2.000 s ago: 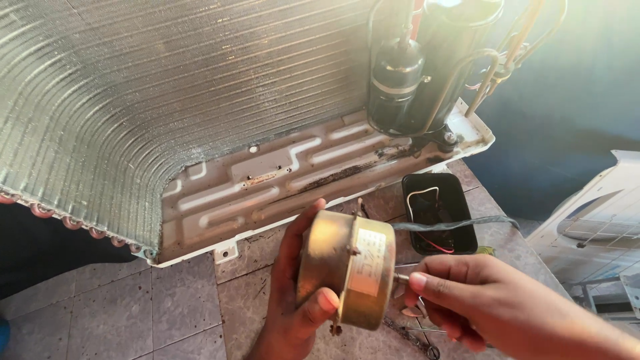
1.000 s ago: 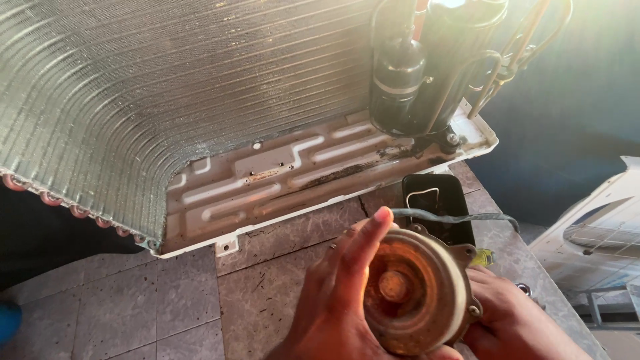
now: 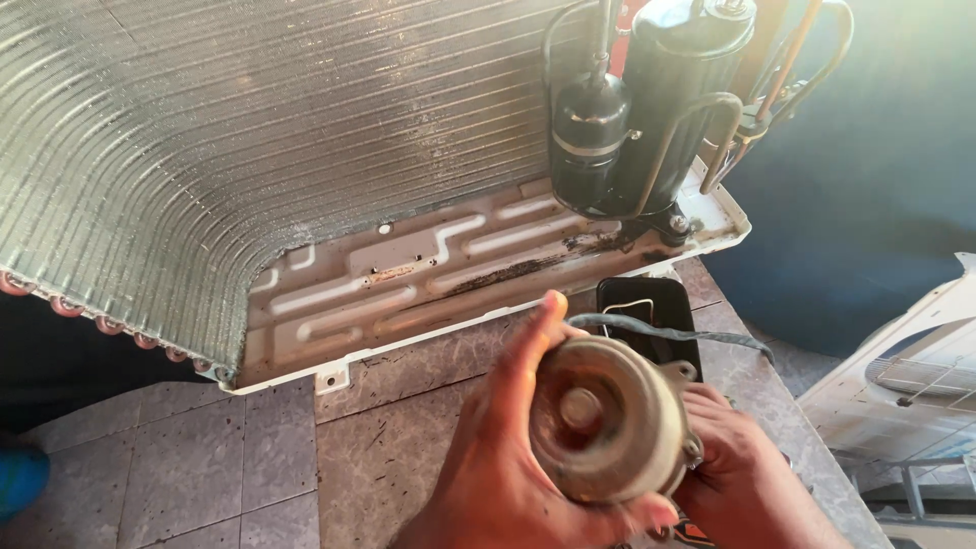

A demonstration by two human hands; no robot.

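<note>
A round metal fan motor (image 3: 610,419) is held up low in the view, its rear face with a raised round centre turned towards me. My left hand (image 3: 499,457) grips its casing, thumb below and fingers up along the left side. Behind the motor's right side is my right hand (image 3: 743,473), its fingertips hidden by the casing and mounting lugs; whether they grip the shaft cannot be seen. A grey sleeved cable (image 3: 686,334) runs from behind the motor to the right, over a black tray (image 3: 648,293) with a pale wire in it.
An air conditioner's metal base pan (image 3: 396,286) carries a finned condenser coil (image 3: 305,114) and a black compressor (image 3: 679,99) with copper pipes. Grey tiles (image 3: 191,457) lie below. A white casing panel (image 3: 915,381) leans at the right. Partly hidden tools are under the motor.
Two seconds ago the motor was side-on with its label showing, and my right hand was at its shaft side. It has turned so its rear face points towards me.
</note>
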